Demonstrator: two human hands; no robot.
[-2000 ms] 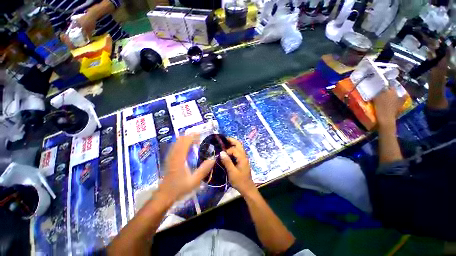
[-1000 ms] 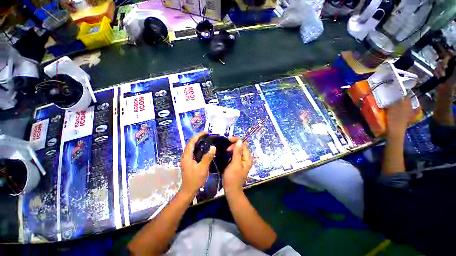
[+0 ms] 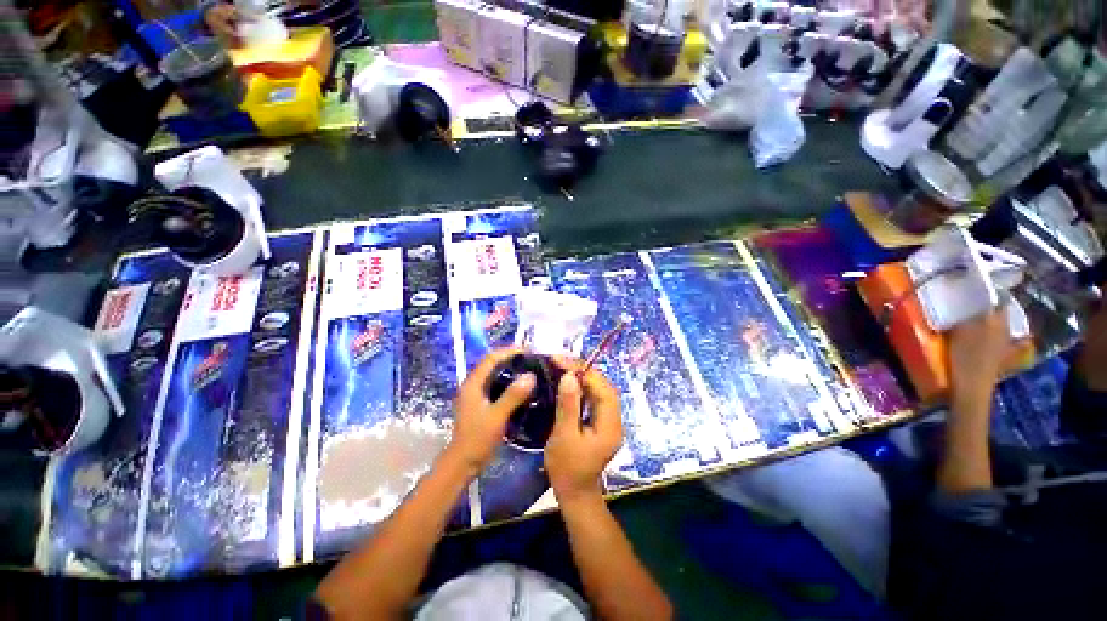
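A black round unit point(image 3: 529, 419) is held between my two hands near the front edge of the bench. My left hand point(image 3: 488, 410) grips its left side, with the thumb on top. My right hand point(image 3: 585, 425) holds its right side, with thumb and fingers at the rim. Thin reddish wire leads point(image 3: 606, 345) stick up from my right fingers. A pale wire curves below the unit. A white wired part or wrap point(image 3: 556, 318) lies just behind the unit; which it is, I cannot tell.
White housings with black round centres point(image 3: 242, 238) stand at the left. Blue printed cardboard point(image 3: 364, 400) covers the bench. Black units point(image 3: 567, 155) lie on the green strip behind. A yellow bin point(image 3: 283, 102) is at the back left. A neighbour's hand holds a white housing point(image 3: 954, 281) over an orange box point(image 3: 901, 318).
My left hand was blurred and off the unit's left side; it now grips it. The white thing behind the unit has come into view, and the wires now point up and right. The camera view has shifted.
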